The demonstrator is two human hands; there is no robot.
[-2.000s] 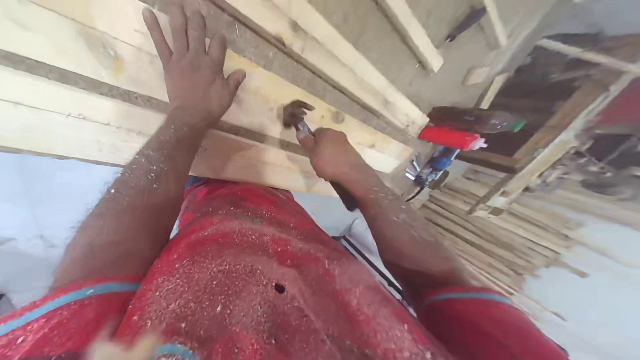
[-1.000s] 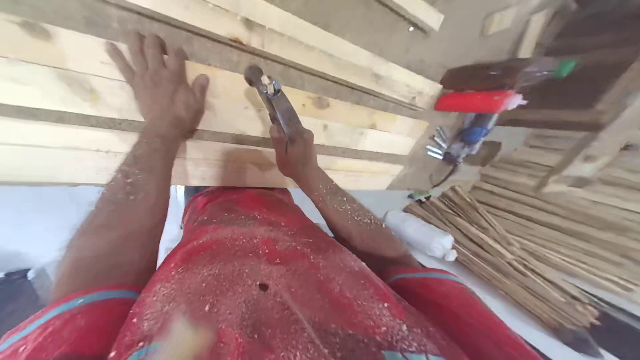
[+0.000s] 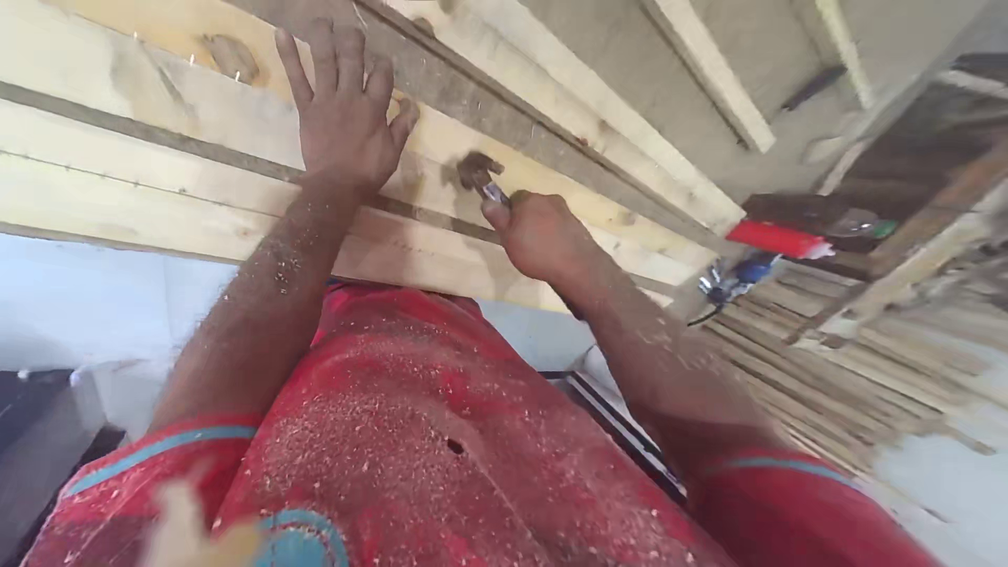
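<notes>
My left hand lies flat with spread fingers on pale wooden boards that run side by side across the bench. Its palm bears on the wood and it grips nothing. To its right, my right hand is closed around the handle of a claw hammer. The hammer's head is at or just above a board; contact cannot be told. Most of the handle is hidden by the hand. A row of small nails or staples shows along the joint of the near boards.
Beyond the boards' right end lie a red bottle, a clear plastic bottle with a green cap and a blue tool. Stacked wooden strips lie lower right. Another wooden batten is on the far side.
The hammer's head, raised in the frame from one second ago, is now lower toward the boards. My left hand stays flat on them. The view has turned.
</notes>
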